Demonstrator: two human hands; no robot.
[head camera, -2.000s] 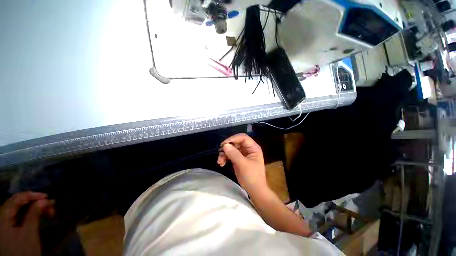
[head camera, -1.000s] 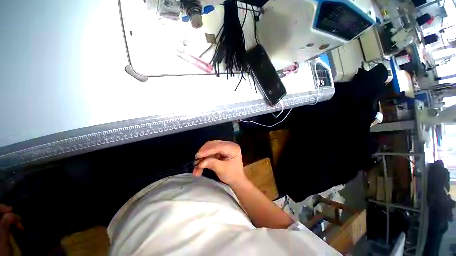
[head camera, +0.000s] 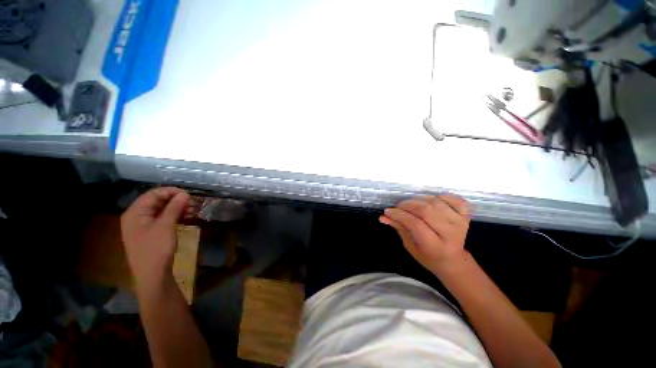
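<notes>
A thin black cord (head camera: 288, 202) runs along the underside of the table's front edge between my two hands; it is hard to tell from the dark behind it. My left hand (head camera: 155, 226) is bare, its thumb and forefinger pinched at the cord's left end, just below the edge. My right hand (head camera: 434, 228) is bare, its fingers closed at the cord's right end and resting against the printed ruler edge (head camera: 302, 190).
Pink-handled snips (head camera: 518, 122) lie by the machine head (head camera: 536, 32). A cord bundle (head camera: 573, 115) hangs beside a smartphone (head camera: 622, 172) with a white cable (head camera: 575, 253). A control box (head camera: 88, 106) is at left. Wooden stools (head camera: 270, 320) stand below; black cloth is at right.
The view has swung left. Both hands have come up to the table's front edge, with the cord now along the ruler. My left hand is fully in view again.
</notes>
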